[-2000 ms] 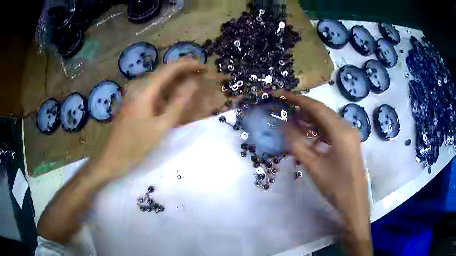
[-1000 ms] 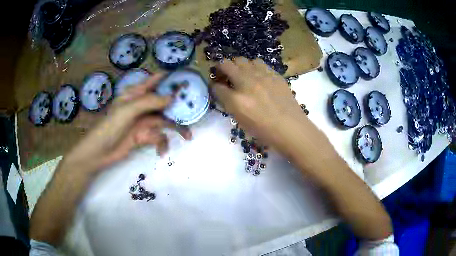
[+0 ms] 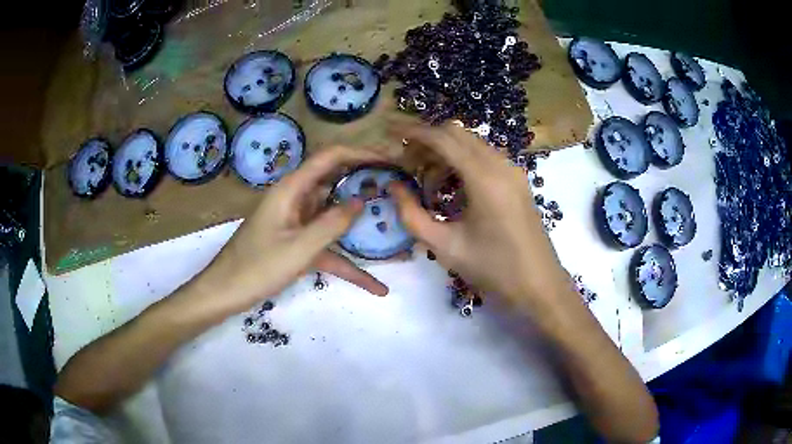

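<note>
A round pale blue housing with a dark rim (image 3: 378, 227) is held over the white sheet, its inside facing me. My left hand (image 3: 304, 221) grips its left side, thumb on the inner face and one finger stretched out below. My right hand (image 3: 473, 204) is at its right side with the thumb on the inner face. Its other fingers are curled and blurred; whether they hold a small insert I cannot tell. A large heap of small dark inserts (image 3: 465, 69) lies just beyond my right hand, partly hidden by it.
Several housings stand on the brown cardboard (image 3: 156, 230) at left, one of them here (image 3: 195, 147). More housings (image 3: 621, 212) lie on white at right, beside a bluish parts heap (image 3: 751, 191). A small insert cluster (image 3: 265, 328) is on the white sheet (image 3: 347, 381). Black discs in clear plastic (image 3: 135, 39) are far left.
The housing has moved right and towards me. My right hand has come from the insert heap onto the housing's right side. Another housing on the cardboard is now uncovered.
</note>
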